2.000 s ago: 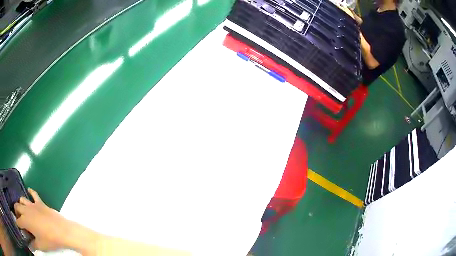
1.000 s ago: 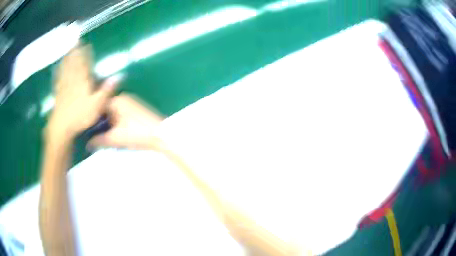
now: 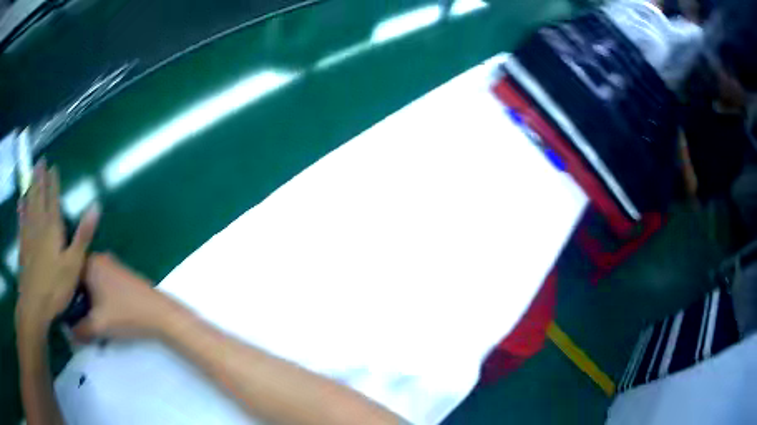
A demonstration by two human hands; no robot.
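Observation:
My left hand [image 3: 48,253] is at the far left over the belt's near edge, fingers straight and thumb apart. My right hand [image 3: 123,299] is beside it, fingers curled round a dark object [image 3: 75,307], which fits a black phone frame or small stack. Most of the object is hidden between my hands, and blur hides its shape and number. I cannot tell whether my left hand grips it or only touches it. The white-covered table [image 3: 357,224] is in front of me.
The green belt [image 3: 274,116] runs behind the table. Black trays [image 3: 602,108] lie on a red tray [image 3: 564,162] at the far end, with a blue-ended marker [image 3: 538,141] beside. A red stool [image 3: 525,340] is below the table edge. A dark-clothed person [image 3: 735,108] is at right.
Since the oldest frame, my left hand has come into full view beside my right. Since one second ago, both hands sit lower and further left in the view, which has turned.

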